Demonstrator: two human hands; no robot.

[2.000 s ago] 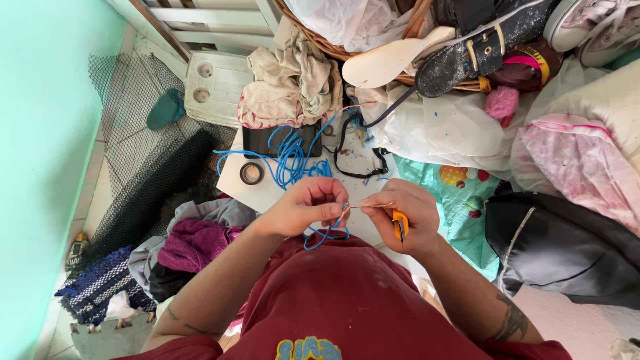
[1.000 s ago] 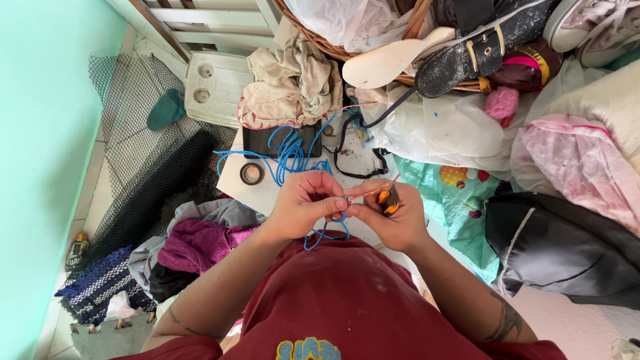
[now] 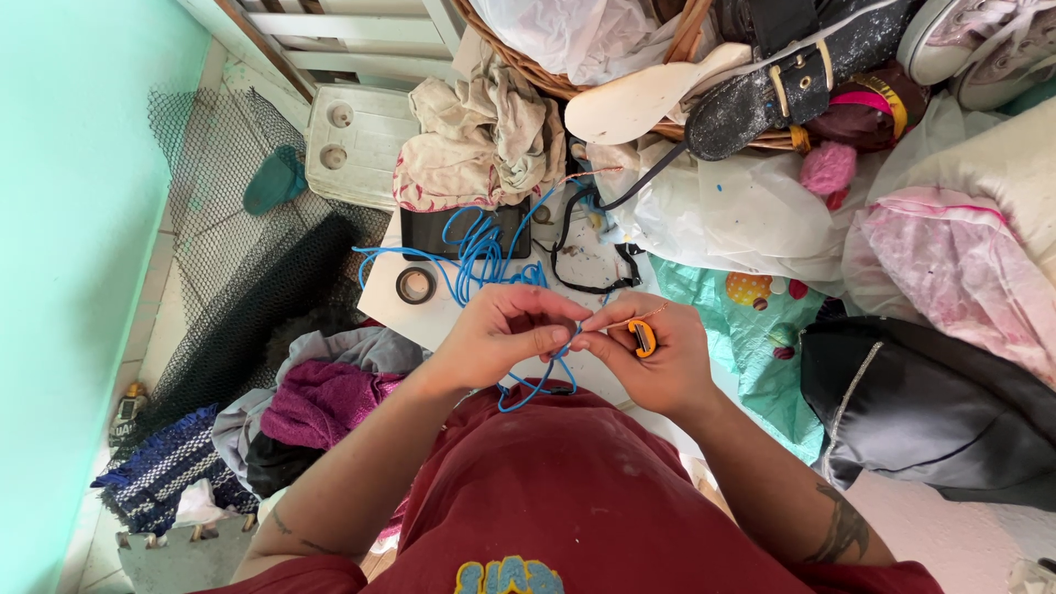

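My left hand (image 3: pixel 516 334) pinches a thin blue cable (image 3: pixel 551 369) between thumb and index finger. Close against it, my right hand (image 3: pixel 648 351) has its thumb and index finger at the same spot, where bare copper strands (image 3: pixel 639 317) run out across the fingers. An orange tool with a small metal blade (image 3: pixel 643 338), possibly a sharpener or cutter, is tucked in the right palm. Loops of the cable hang below the hands against the red shirt. Beyond the hands, a tangled coil of blue cable (image 3: pixel 478 247) lies over a black tablet-like device (image 3: pixel 418 232).
A roll of black tape (image 3: pixel 416 285) lies on the white surface (image 3: pixel 396 318). Crumpled cloth (image 3: pixel 487 140), plastic bags (image 3: pixel 734 206) and a wicker basket (image 3: pixel 528 62) with shoes stand behind. Clothes (image 3: pixel 330 404) and black mesh (image 3: pixel 272 297) are at left, a black bag (image 3: pixel 932 412) at right.
The orange tool has turned within my right hand. The copper strands now lie across the right fingers, and both hands stay close together.
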